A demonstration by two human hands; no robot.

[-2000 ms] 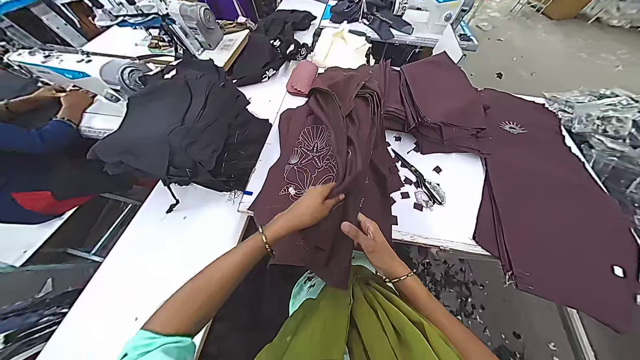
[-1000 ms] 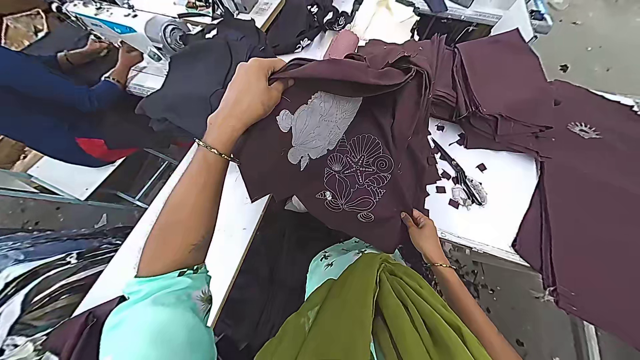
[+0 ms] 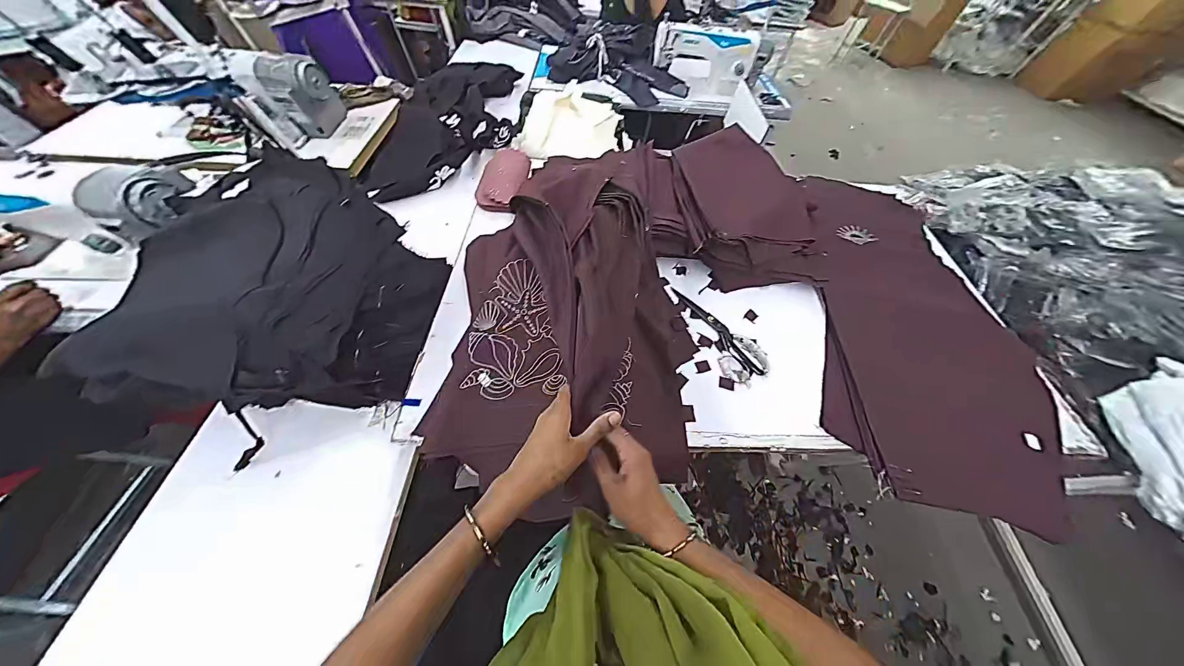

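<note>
Maroon fabric panels with light embroidered shells and a starfish (image 3: pixel 518 319) lie before me, partly folded over along the middle. At the near part of these panels, my left hand (image 3: pixel 555 449) grips the folded cloth from the left. My right hand (image 3: pixel 634 481) meets it and pinches the same cloth, its fingertips partly hidden. Right of the panels, black-handled scissors (image 3: pixel 721 333) lie on the white table (image 3: pixel 777 398) among small dark fabric scraps. Folded maroon pieces (image 3: pixel 740 190) are stacked behind the scissors, and a long maroon panel (image 3: pixel 934 370) hangs over the table's right edge.
A black fabric pile (image 3: pixel 268 277) lies at left, beside a sewing machine (image 3: pixel 134 199) and another person's hand (image 3: pixel 26 314). A pink rounded object (image 3: pixel 504 180) and cream cloth (image 3: pixel 569 125) are farther back. Clear plastic-wrapped goods (image 3: pixel 1064 250) stand at right; scraps litter the floor.
The lifted panel, whose pale backing patch showed a second ago, is now down and folded. My left hand has come down from its upper left edge to beside my right hand.
</note>
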